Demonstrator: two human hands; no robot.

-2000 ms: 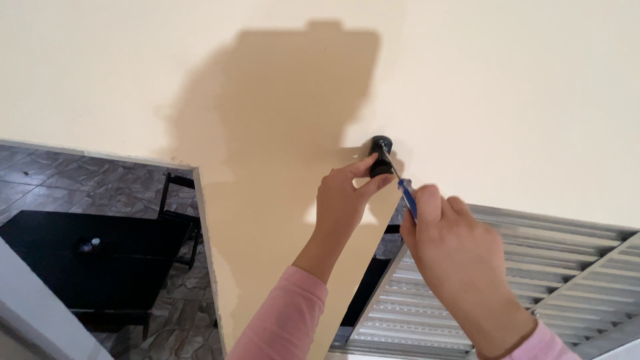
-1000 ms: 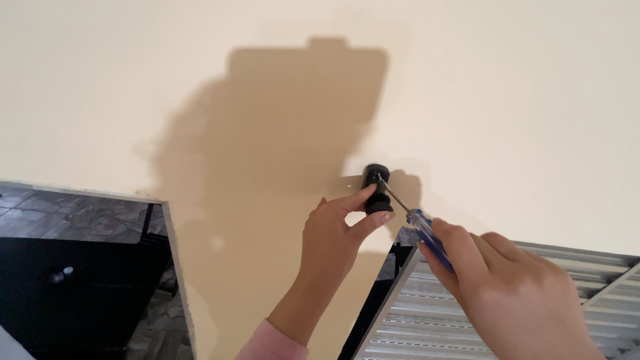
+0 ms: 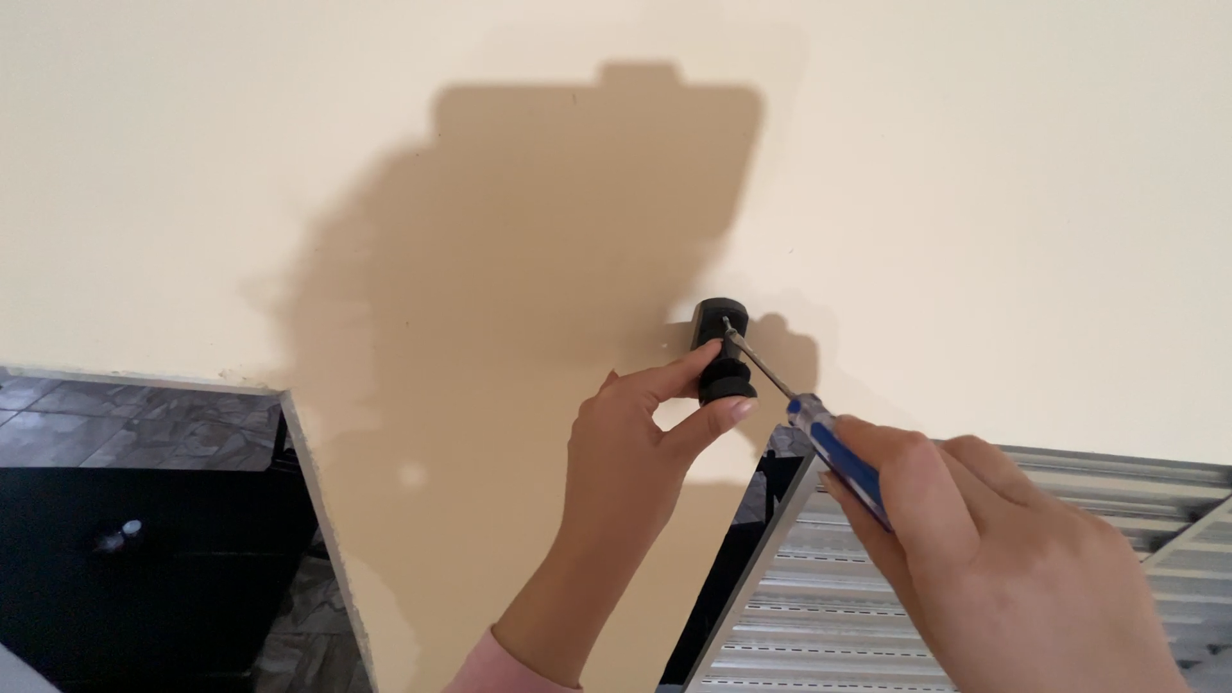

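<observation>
A small black bracket (image 3: 720,313) with a rounded top and a round knob-like lower part sits against the cream wall (image 3: 962,241). My left hand (image 3: 635,443) pinches it between thumb and finger, from the left and below. In my right hand (image 3: 991,539) is a screwdriver (image 3: 837,452) with a clear and blue handle. Its shaft slants up to the left, and its tip meets a screw (image 3: 728,324) at the bracket's upper part. Whether the screw has entered the wall cannot be seen.
At the lower left, an opening with a rough edge (image 3: 322,525) shows a black table (image 3: 144,606) with a small clear object on it, and a tiled floor (image 3: 125,419). A ribbed metal shutter or door (image 3: 828,606) stands at the lower right. A large shadow falls across the wall.
The view has shifted, so the bracket sits lower in it than two seconds ago. Both hands keep their hold, and the screwdriver still reaches the bracket.
</observation>
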